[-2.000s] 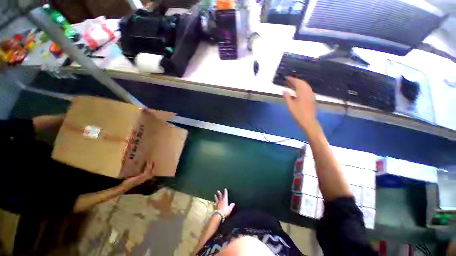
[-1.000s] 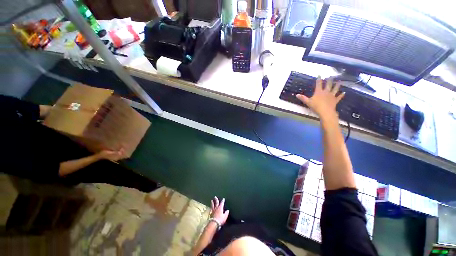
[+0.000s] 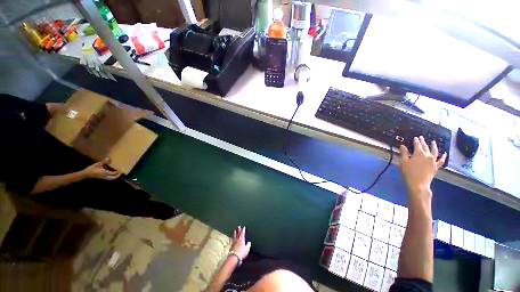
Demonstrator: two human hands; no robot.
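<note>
My right hand (image 3: 421, 166) rests with spread fingers on the right end of the black keyboard (image 3: 379, 120), below the monitor (image 3: 427, 54), whose screen is bright and washed out. My left hand (image 3: 240, 244) lies at the near edge of the green belt (image 3: 228, 185), fingers extended, holding nothing. A block of small white product boxes (image 3: 365, 239) stands in a tight grid on the belt, partly behind my right forearm. Red side faces show at its left. The black mouse (image 3: 467, 142) lies right of the keyboard.
At left, another person's hands hold an open brown carton (image 3: 94, 128). A label printer (image 3: 211, 57), a black handheld terminal or phone (image 3: 275, 63) and an orange-capped bottle stand on the raised desk. A black cable (image 3: 296, 165) hangs from its edge. More white boxes (image 3: 464, 236) lie at right.
My right hand has moved right along the keyboard. The screen's table of lines has given way to a blank bright view. The other person's carton has moved left and its flaps show open.
</note>
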